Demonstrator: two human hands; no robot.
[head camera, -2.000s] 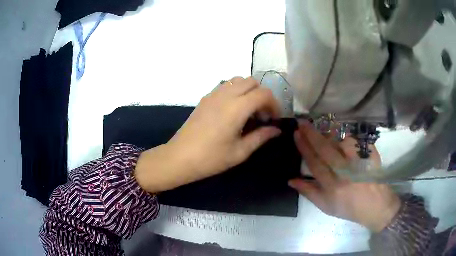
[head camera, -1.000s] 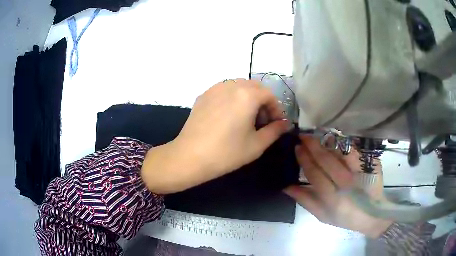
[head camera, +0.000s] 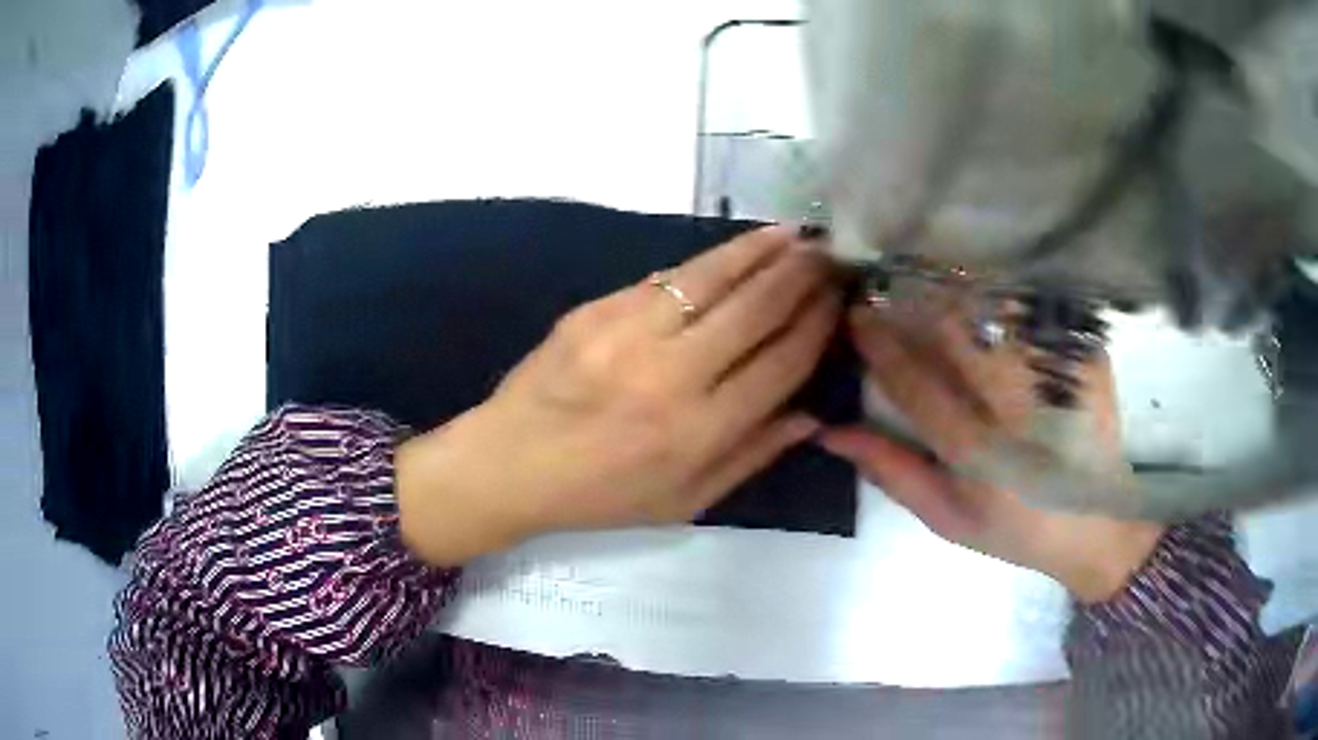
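Observation:
A black cut panel (head camera: 419, 297) lies flat on the white table, its right end under both hands beside the needle area. My left hand (head camera: 651, 376), with a ring on one finger, lies on the panel with fingers extended, the fingertips at its right edge. My right hand (head camera: 983, 448) is partly hidden behind the sewing machine head (head camera: 997, 130). Its fingertips touch the panel's right edge. The presser foot and needle are blurred and hard to make out. Whether either hand pinches the cloth is not clear.
A stack of black cut panels (head camera: 101, 325) lies at the far left. A light-blue strip (head camera: 197, 123) trails from black cloth at the upper left. Ruler markings run along the table's front edge (head camera: 578, 614). The machine head covers the upper right.
The panel has shifted up towards the needle plate. My left hand has flattened from a pinch at the panel's upper right edge into extended fingers. The view has also shifted.

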